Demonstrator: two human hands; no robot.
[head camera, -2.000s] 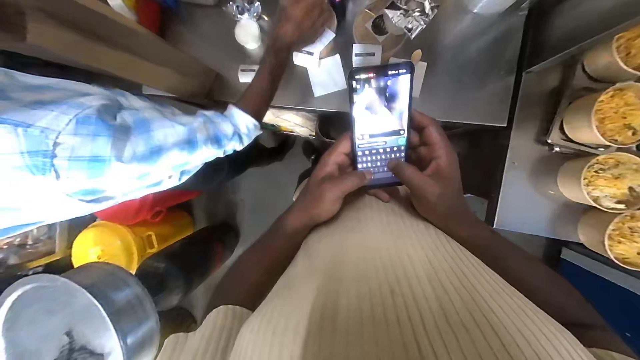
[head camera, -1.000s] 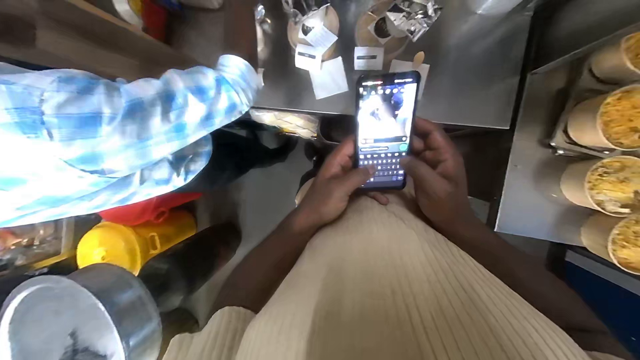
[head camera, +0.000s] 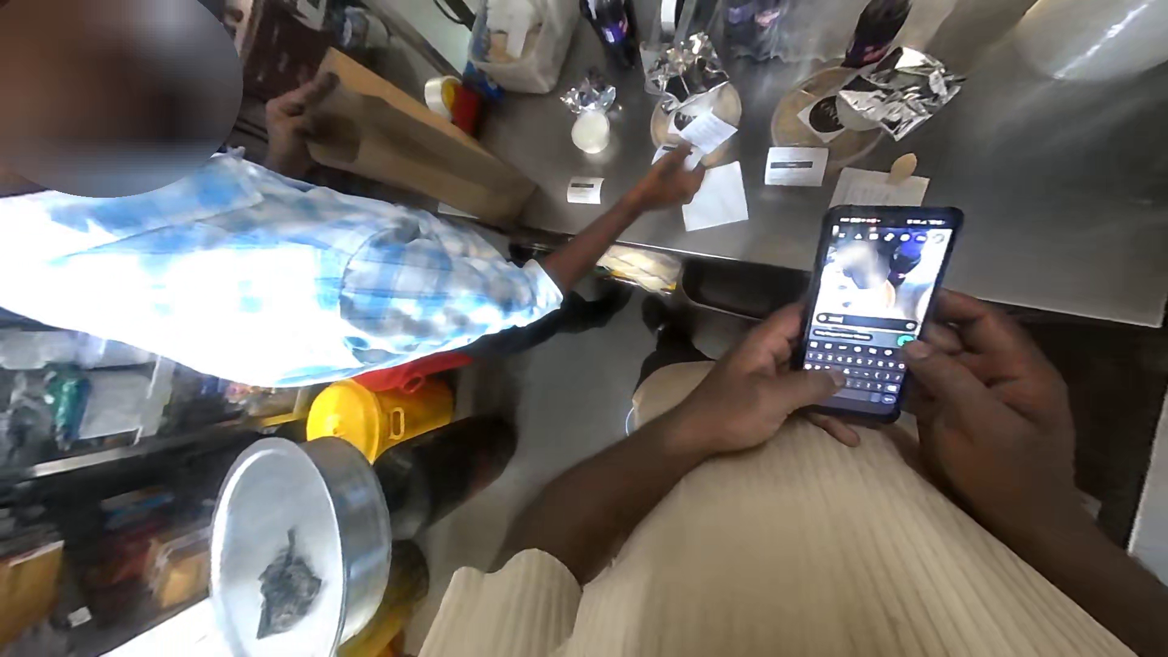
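Observation:
A black smartphone (head camera: 881, 310) is upright between my two hands, its lit screen showing a picture above an on-screen keyboard. My left hand (head camera: 753, 388) grips its lower left side, thumb over the keys. On the lower right edge is my right hand (head camera: 990, 397), its thumb at the side of the keyboard. Beyond the phone, a paper slip (head camera: 881, 187) with a small wooden piece (head camera: 903, 167) on it lies on the steel counter (head camera: 1031, 210). Another printed slip (head camera: 796, 166) lies to its left, below a round lidded container (head camera: 794, 114) with crumpled foil (head camera: 903, 91) on it.
At left, a co-worker in a checked shirt (head camera: 429, 283) reaches one hand (head camera: 671, 180) to slips by a second foil-topped container; the other hand holds a brown paper bag (head camera: 411, 137). A metal pot (head camera: 360, 538) and a yellow container (head camera: 379, 415) stand lower left. Dark bottles (head camera: 611, 27) line the counter's back.
The view has turned left; the food tubs at right are out of frame. The co-worker's hand now reaches to the slips, and a brown paper bag is in view. My hands still hold the phone.

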